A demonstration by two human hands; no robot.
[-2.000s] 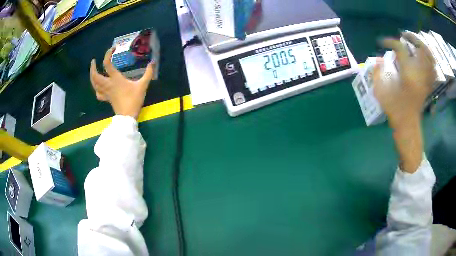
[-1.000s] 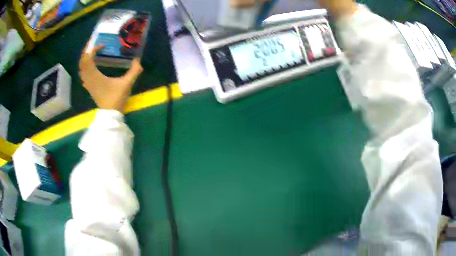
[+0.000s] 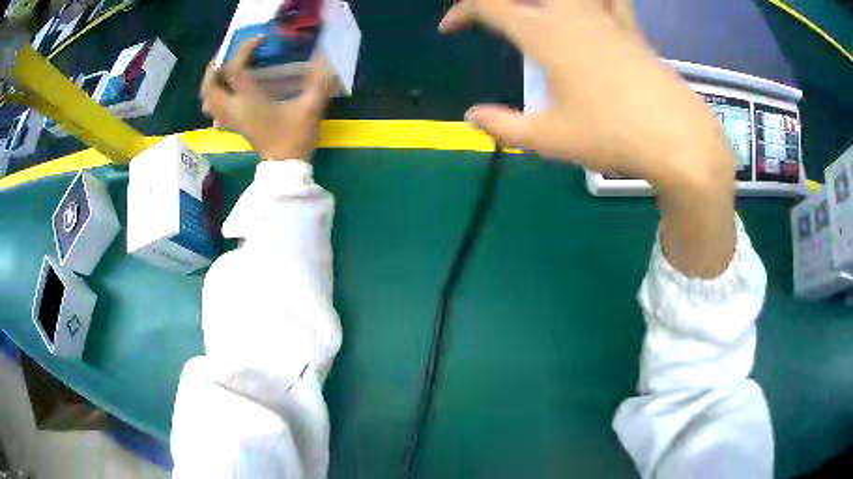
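Observation:
My left hand (image 3: 267, 108), slightly blurred, grips a white gift box with a blue panel and red-black picture (image 3: 327, 47) at the top left, over the dark green belt. My right hand (image 3: 589, 98) is raised with spread fingers and holds nothing; it is at the upper middle, to the right of that box and apart from it. The right hand hides the left part of the digital scale (image 3: 703, 77), including most of its display. No box shows on the visible part of the grey pan.
A closed gift box (image 3: 168, 201) stands on the green bench at left, beside two small open boxes, one with a disc (image 3: 84, 223), one with a dark rectangle (image 3: 64, 307). More boxes (image 3: 136, 79) lie beyond the yellow post (image 3: 79, 108). White boxes (image 3: 818, 239) stand at right. A black cable (image 3: 449, 290) crosses the bench.
The view has turned left. My right hand has left the boxes at right, gone to the box on the scale, and is now empty left of the scale. My left hand still grips a box.

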